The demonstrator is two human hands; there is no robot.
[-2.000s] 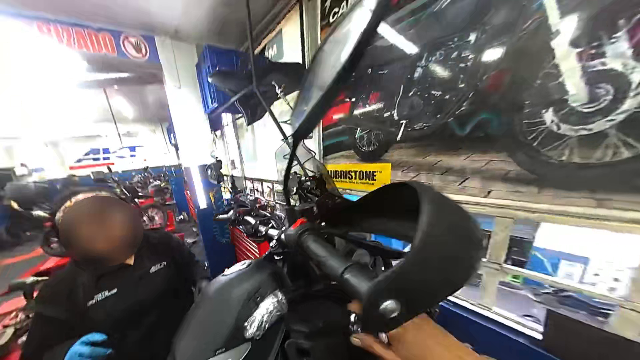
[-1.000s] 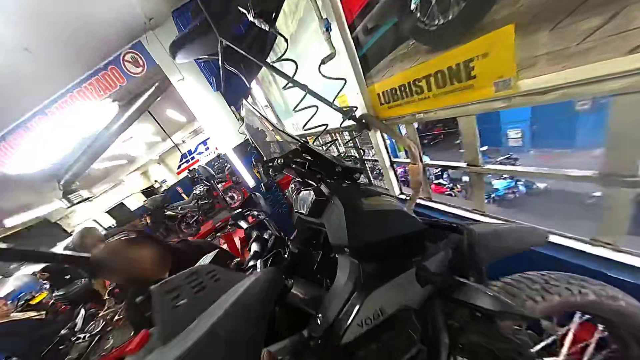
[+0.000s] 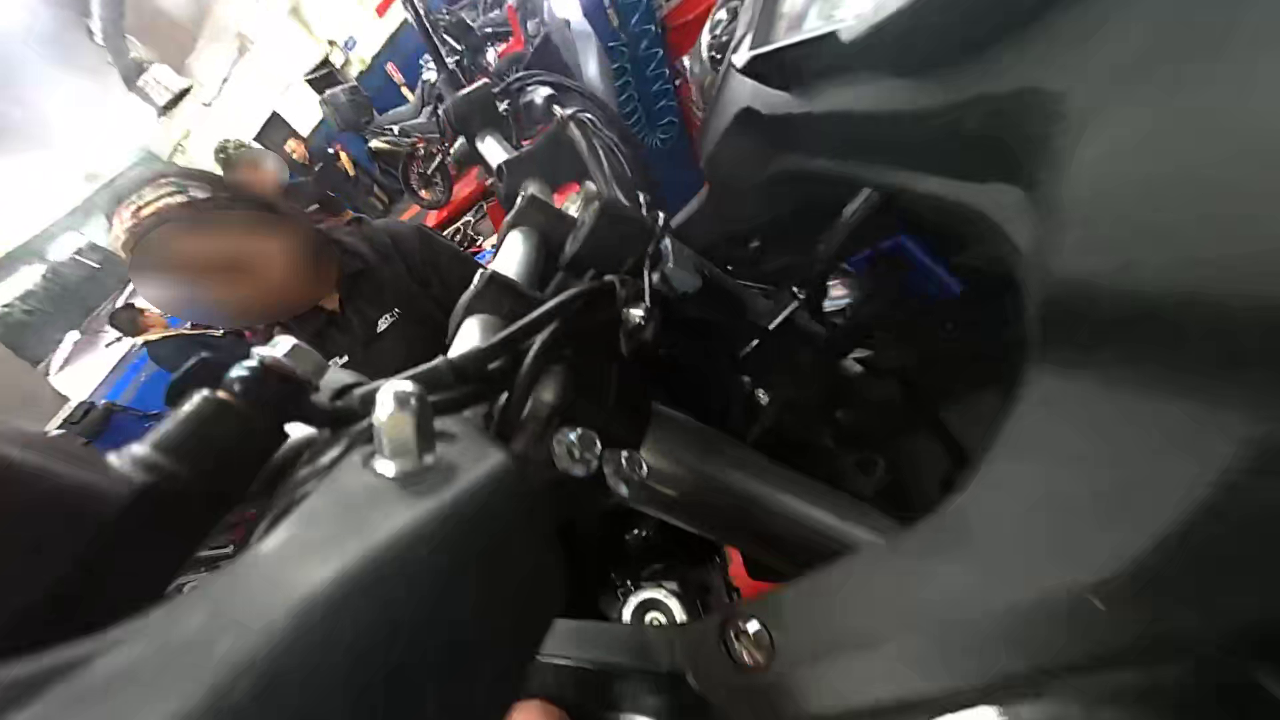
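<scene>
A fingertip (image 3: 537, 710) shows at the bottom edge, beside a black motorcycle part (image 3: 615, 660); which of my hands it belongs to cannot be told, and the rest of both hands is out of view. Close in front is a motorcycle with a silver domed nut (image 3: 402, 430) on a dark grey part (image 3: 370, 560). A dark tube (image 3: 750, 485) runs down to the right, with black cables (image 3: 490, 350) above left. Large dark grey bodywork (image 3: 1130, 420) surrounds an opening at the right. A bolt (image 3: 748, 640) sits low, near a round silver-rimmed part (image 3: 653, 605).
A person in a black top (image 3: 385, 290) is close by at the left, beyond the handlebar area. Other people (image 3: 320, 175) and another motorcycle (image 3: 420, 150) are farther back. A blue coiled hose (image 3: 640, 90) hangs against a blue post.
The view has swung and come in close to the motorcycle's front. Two seconds ago a bare hand was at the black handguard; now only a fingertip shows at the bottom.
</scene>
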